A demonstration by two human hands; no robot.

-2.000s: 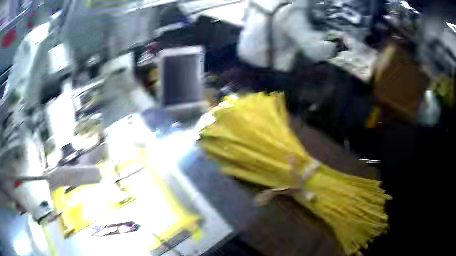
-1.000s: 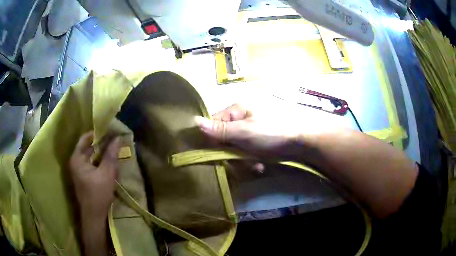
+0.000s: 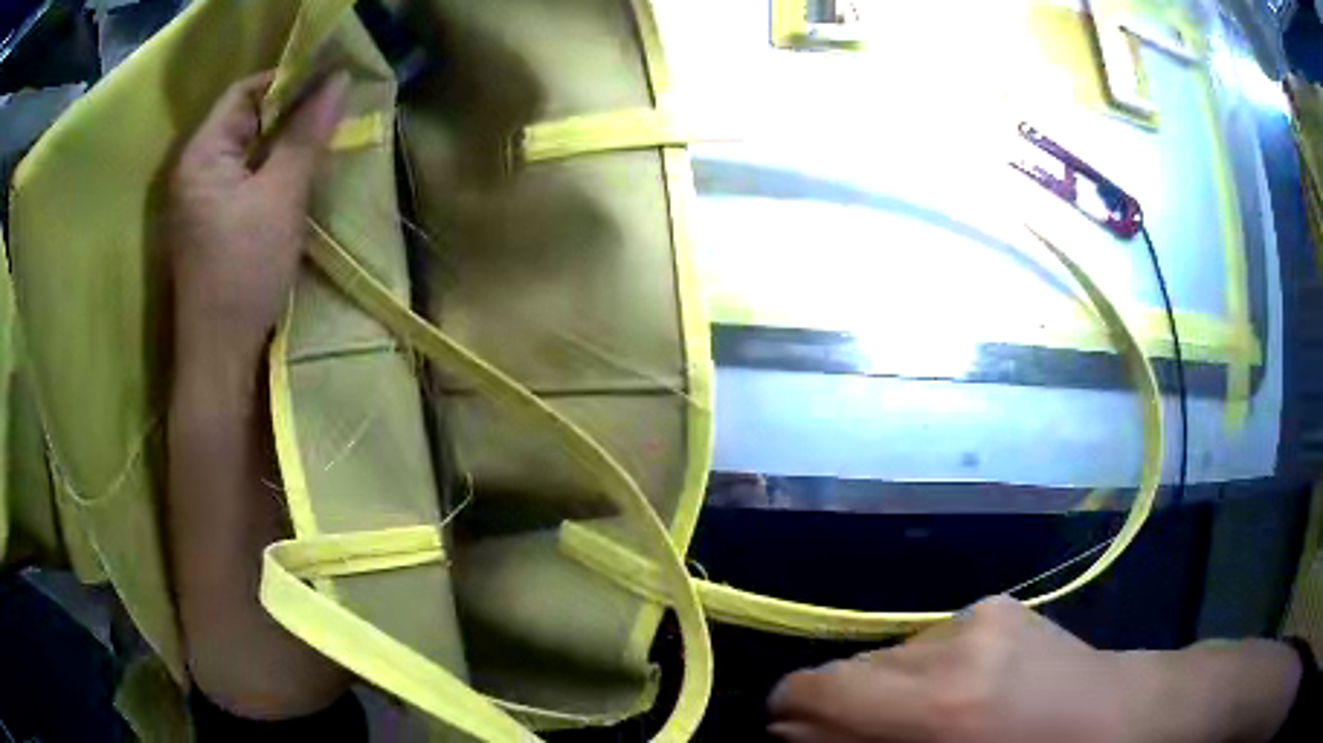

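Observation:
The yellow bag body [image 3: 102, 290], tan inside, lies open at the left and centre with its edge binding [image 3: 697, 392]. My left hand [image 3: 247, 189] is closed on the bag's edge and a yellow band at upper left. One strap [image 3: 508, 392] crosses the opening, and strap ends lie on both sides. Another strap [image 3: 1146, 436] arcs over the plate at the right. My right hand [image 3: 972, 675] is low at the right with curled fingers, overlapping this strap; whether it grips it is hidden. Loose thread tails show on the bag.
Red thread snips [image 3: 1081, 182] on a dark cord lie on the brightly lit plate [image 3: 871, 436], which is edged with yellow tape. Part of the yellow clamp frame [image 3: 820, 22] shows at the top. Yellow strips are at the right edge.
My right hand has moved from the bag's opening down to the lower right. The view has shifted, showing more of the bag's lower part. My left hand still holds the bag's edge.

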